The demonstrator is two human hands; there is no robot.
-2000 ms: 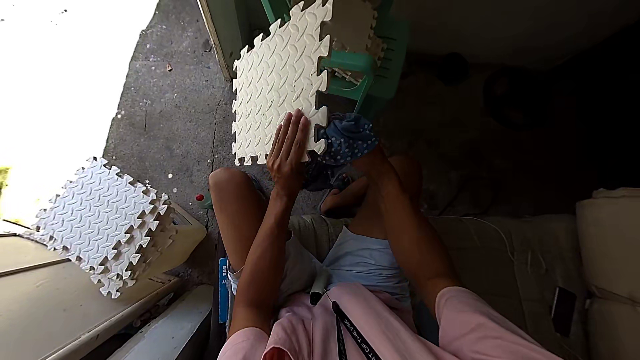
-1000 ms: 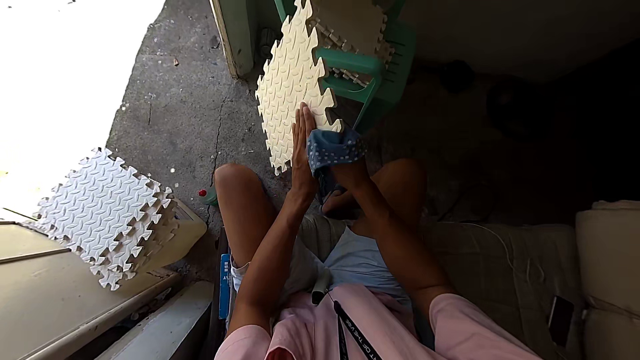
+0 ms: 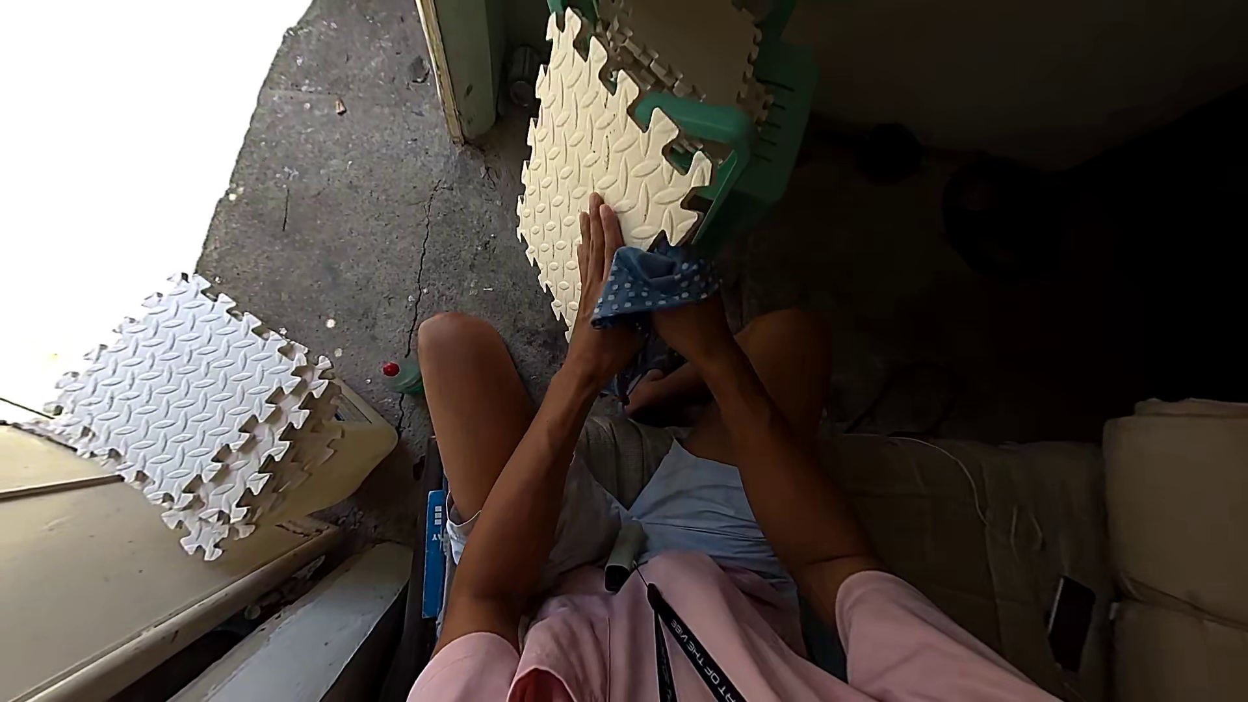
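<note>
A cream interlocking foam mat tile (image 3: 604, 146) stands tilted above my knees. My left hand (image 3: 597, 273) lies with straight fingers against its textured face, near the lower edge. A blue cloth with white dots (image 3: 655, 283) is in my right hand (image 3: 690, 317), at the tile's lower right corner; the cloth hides most of the fingers. Both hands are close together, and whether they touch behind the cloth I cannot tell.
White foam tiles (image 3: 195, 380) are stacked on a cream container (image 3: 361, 453) at the left. More tiles (image 3: 697, 44) rest on a green plastic chair (image 3: 780, 146) behind the held one. A phone (image 3: 1071, 622) lies on the sofa (image 3: 955, 526) at the right.
The held tile has turned from facing me broadly to a more slanted pose. My right hand with the cloth has come closer to my left hand.
</note>
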